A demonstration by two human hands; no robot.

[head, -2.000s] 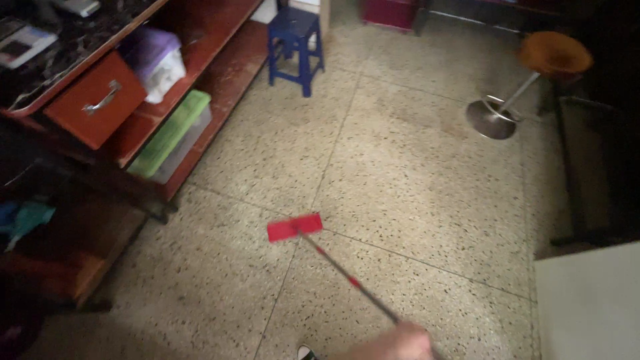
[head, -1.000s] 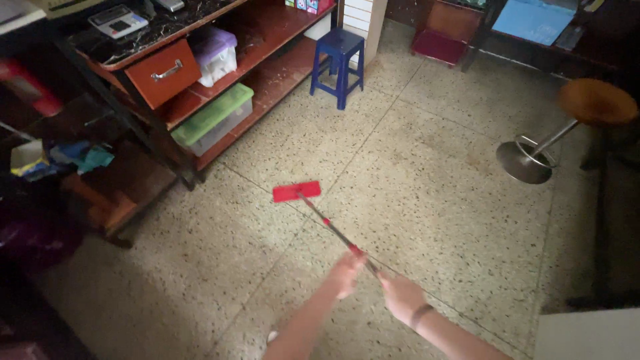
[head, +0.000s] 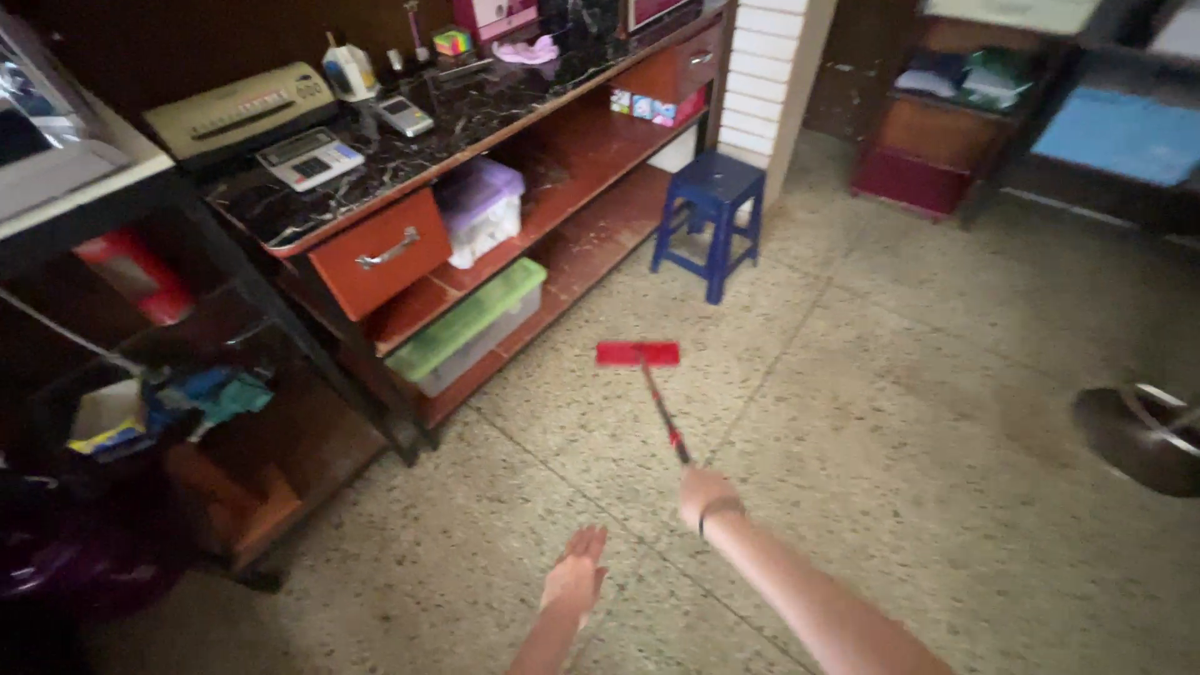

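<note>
My right hand (head: 710, 495), with a dark band at the wrist, is closed round the dark pole of a red flat-headed floor mop or broom (head: 637, 353). The pole has red joints and runs up and away from the hand to the red rectangular head, which lies on the speckled floor in front of the blue stool. To the left and lower, my left hand (head: 575, 574) is off the pole, over the floor, with nothing in it. Its fingers look extended and slightly blurred.
A blue plastic stool (head: 719, 178) stands by the end of a wooden shelf unit (head: 600, 220). On its shelves are a purple-lidded box (head: 483, 206) and a green-lidded box (head: 473, 323). The round metal base of a stool (head: 1139, 436) is at right, a dark purple bag (head: 84, 562) at lower left.
My left hand has come off the pole, which it gripped one second ago. The red head has moved nearer the blue stool. The view has shifted.
</note>
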